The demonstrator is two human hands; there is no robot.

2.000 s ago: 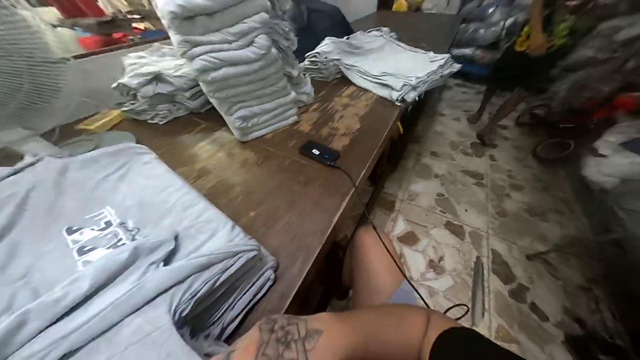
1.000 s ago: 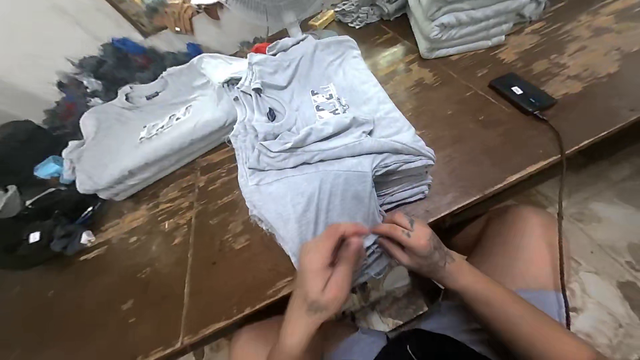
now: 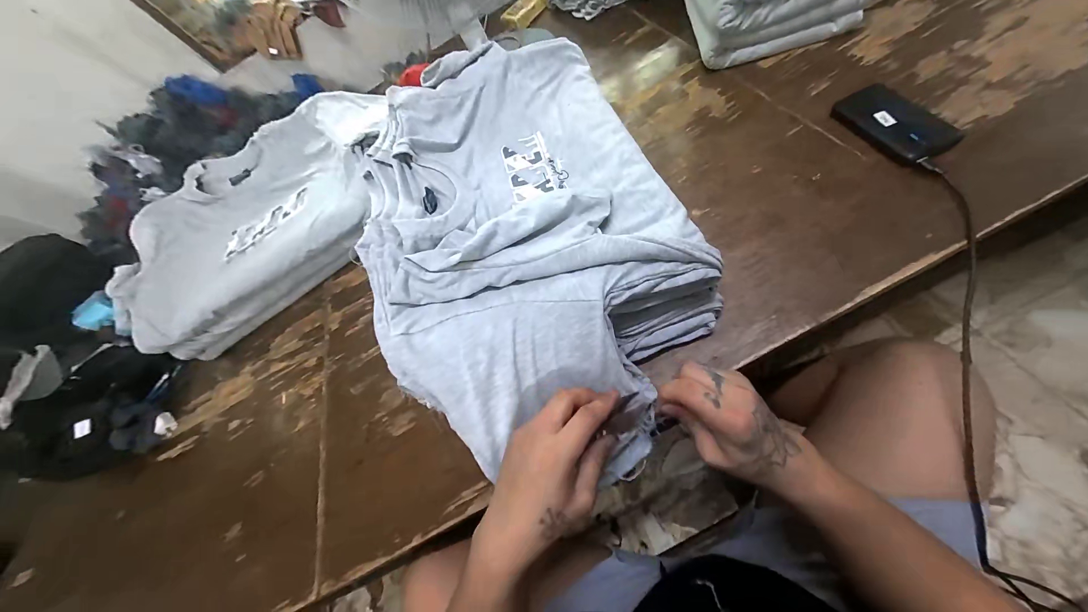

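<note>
A stack of light grey printed T-shirts (image 3: 544,246) lies on a worn wooden table (image 3: 408,476), its sleeves hanging over the front edge. My left hand (image 3: 565,459) pinches the cuff edge of a sleeve (image 3: 501,340) between thumb and fingers. Close beside it, my right hand (image 3: 731,425) has its fingers closed at the right side of the same cuff. Whether a small tool or thread is between my right fingertips cannot be told. Frayed fabric edges show between the hands.
A second stack of grey shirts (image 3: 255,229) sits at the left, by dark cloth items (image 3: 93,399). A black device (image 3: 897,123) with a cable (image 3: 969,340) lies at the right. Folded grey garments (image 3: 773,34) are at the back. My legs are under the table's front edge.
The view has swung left and down from the table and floor to the shirts. Both hands were at the sleeve cuff one second ago; my right hand has moved slightly away from my left.
</note>
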